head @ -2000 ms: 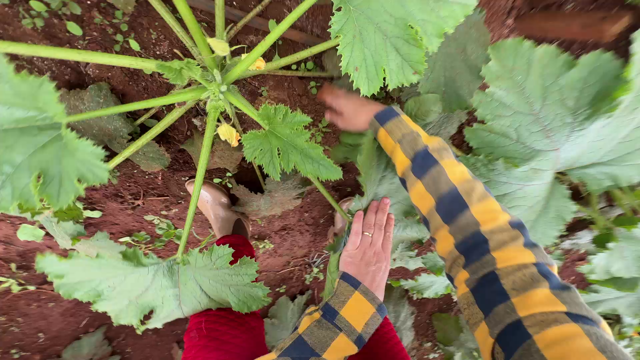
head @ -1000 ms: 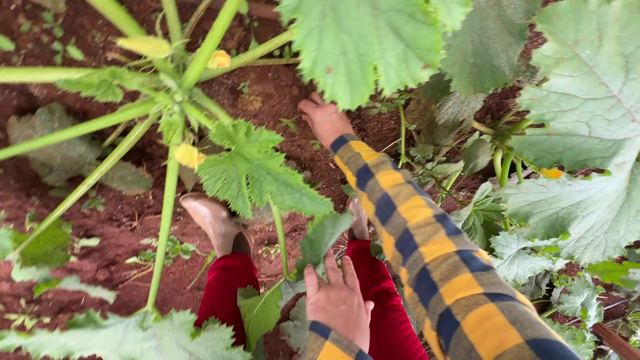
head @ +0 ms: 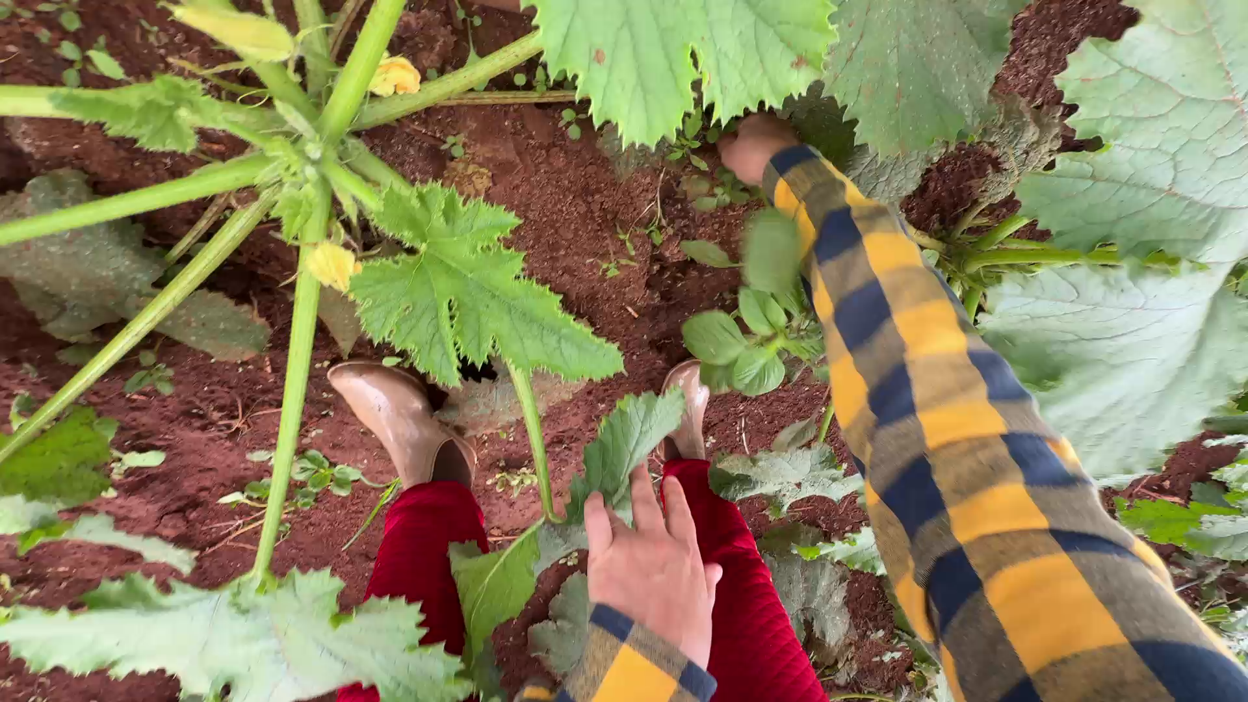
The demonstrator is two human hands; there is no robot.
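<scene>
With fingers spread, my left hand [head: 651, 565] presses back a lobed green squash leaf [head: 624, 444] at the lower middle. At the upper right, my right hand [head: 756, 146] reaches down among small weeds [head: 717, 185] by the soil; its fingers are partly hidden under a large leaf, so its grasp does not show. A rounded-leaf weed [head: 760, 341] stands below that hand, beside the sleeve. The squash plant [head: 312, 156], with thick stems and yellow blossoms [head: 332, 265], is at the upper left.
Red-brown soil [head: 565, 195] lies between the plants. My shoes [head: 395, 414] stand on it, under the hanging young leaf [head: 468, 283]. Large squash leaves [head: 1121, 361] crowd the right side, and another broad leaf [head: 244, 639] spreads at the lower left.
My right hand has moved from bare soil to the weeds under the large leaf since a second ago. My left hand stays at the pushed-back leaf. The view has shifted.
</scene>
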